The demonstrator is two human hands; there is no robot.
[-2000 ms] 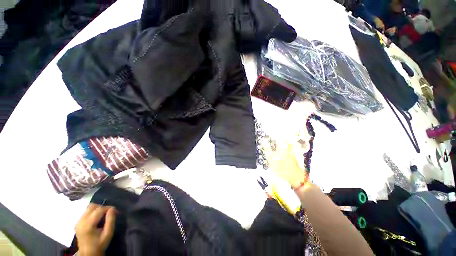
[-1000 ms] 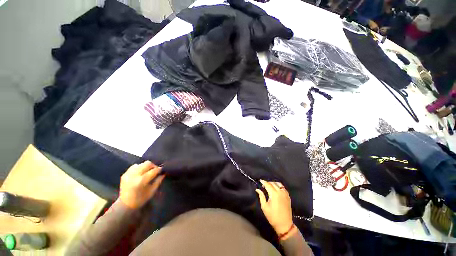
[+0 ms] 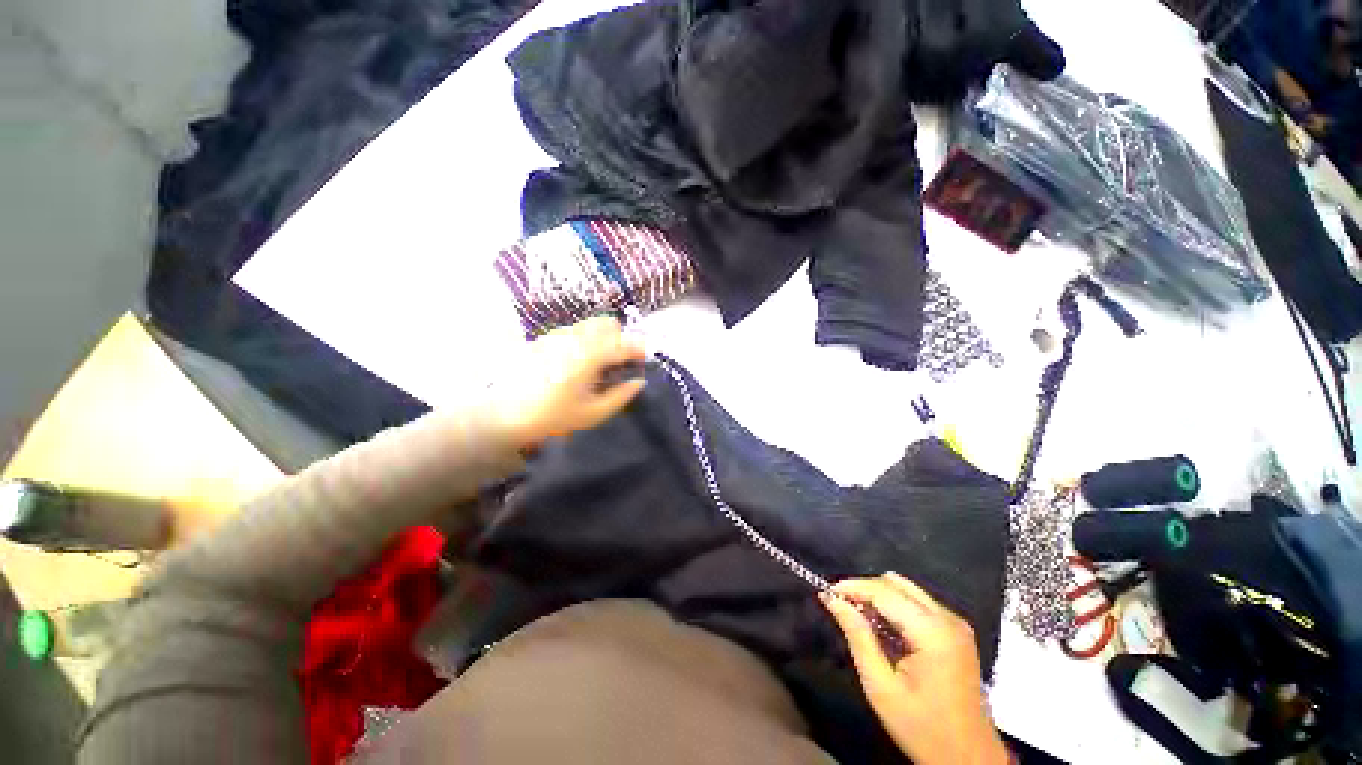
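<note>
A black garment (image 3: 627,516) lies over my lap and the table edge. A silvery trim (image 3: 714,486) runs along it from its top end down to my right hand. My left hand (image 3: 586,381) is at the garment's top edge beside the striped pack (image 3: 605,272), fingertips close together near the trim's upper end; what they hold is too blurred to tell. My right hand (image 3: 919,658) pinches the trim and cloth at the lower end of the line. No needle or thread can be made out.
A black jacket (image 3: 792,105), a dark red card (image 3: 986,199) and plastic-wrapped garments (image 3: 1135,194) lie at the far side. Black spools (image 3: 1138,481), a trim pile (image 3: 1041,568) and red-handled scissors (image 3: 1095,628) are on the right. A wooden stand (image 3: 135,419) and red cloth (image 3: 374,635) are left.
My left hand has moved up and right from the garment's left side to its top edge by the striped pack. My right hand stays at the trim. Red cloth now shows at left.
</note>
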